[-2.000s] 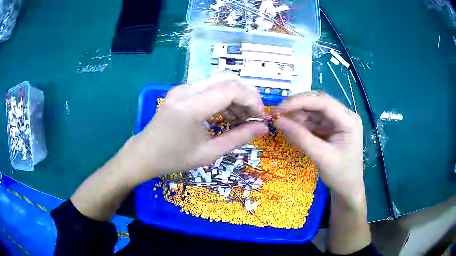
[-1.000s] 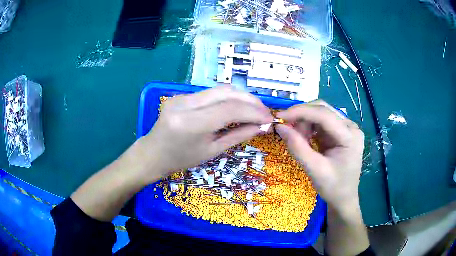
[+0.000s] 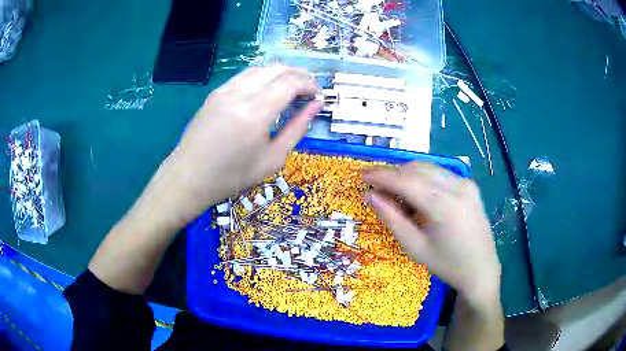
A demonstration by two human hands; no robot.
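Observation:
The blue tray (image 3: 312,332) holds a layer of small yellow-orange pieces (image 3: 384,301) with a loose pile of wire leads with white ends (image 3: 302,250) on top. My left hand (image 3: 240,137) is above the tray's far edge, its fingertips at the left end of the metal and white block (image 3: 367,104); whether they hold a lead I cannot tell. My right hand (image 3: 439,219) is low over the right of the tray, thumb and index finger apart over the yellow-orange pieces, nothing visible between them.
A clear box of leads (image 3: 350,31) stands beyond the block. A black flat rectangle (image 3: 190,41) lies upper left, a small clear box (image 3: 38,182) far left. A black cable (image 3: 508,154) runs down the right, beside loose white pieces (image 3: 469,92) and plastic scraps (image 3: 541,166).
My hands were together at the fingertips on a small white-ended part. They have parted: my left hand moved up and left to the block, my right hand moved slightly down.

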